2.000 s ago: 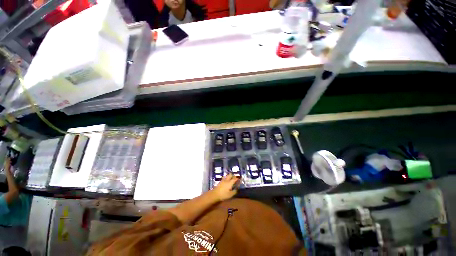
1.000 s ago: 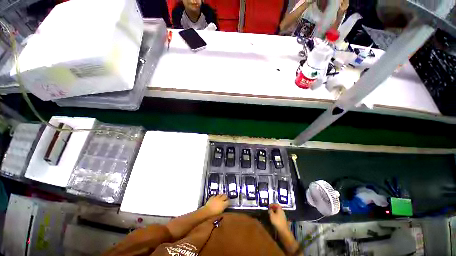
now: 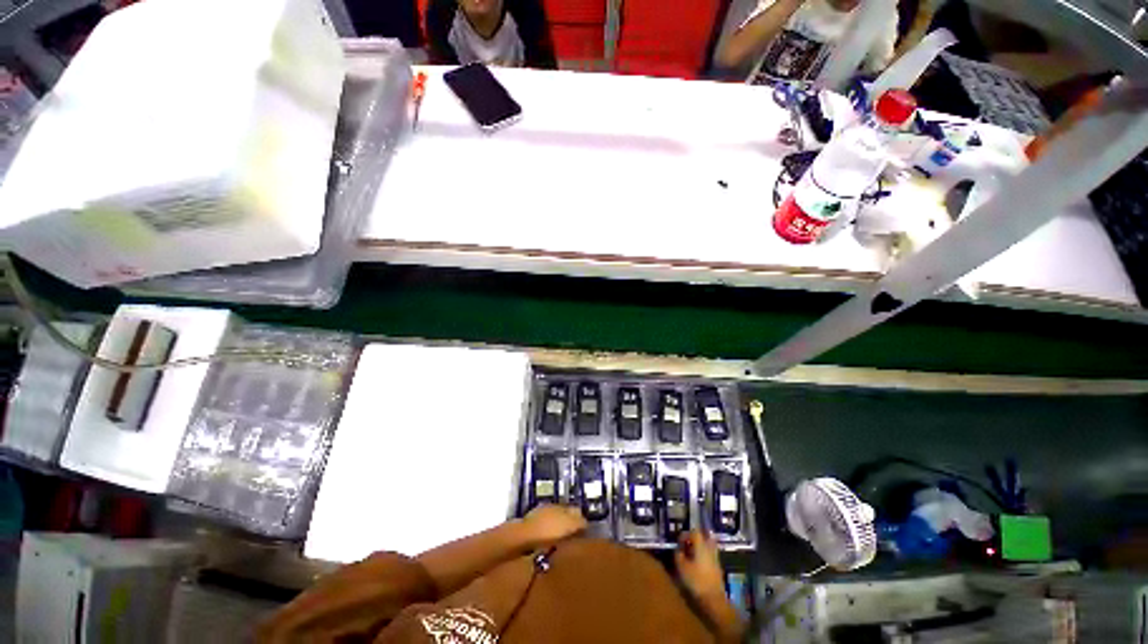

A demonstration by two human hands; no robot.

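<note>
A clear-grey blister tray (image 3: 750, 518) lies in front of me with two rows of black handheld devices (image 3: 641, 492). Each device shows a pale square. My left hand (image 3: 554, 522) is at the tray's near left edge, over the lower end of the leftmost near device; its fingertips are small and blurred. My right hand (image 3: 694, 550) is at the tray's near edge, to the right of the middle, below the near row. Whether either hand holds anything cannot be made out.
A white sheet (image 3: 422, 440) and stacked clear trays (image 3: 267, 421) lie left. A small fan (image 3: 831, 522), a thin rod (image 3: 763, 434), blue wrap (image 3: 925, 526) and a green box (image 3: 1025, 537) lie right. A slanted metal post (image 3: 957, 260) rises ahead. People sit beyond the white shelf (image 3: 604, 164).
My right hand has come into view since two seconds ago and stays at the tray's near edge. My left hand has moved left from the second near device to the leftmost. The camera view has shifted.
</note>
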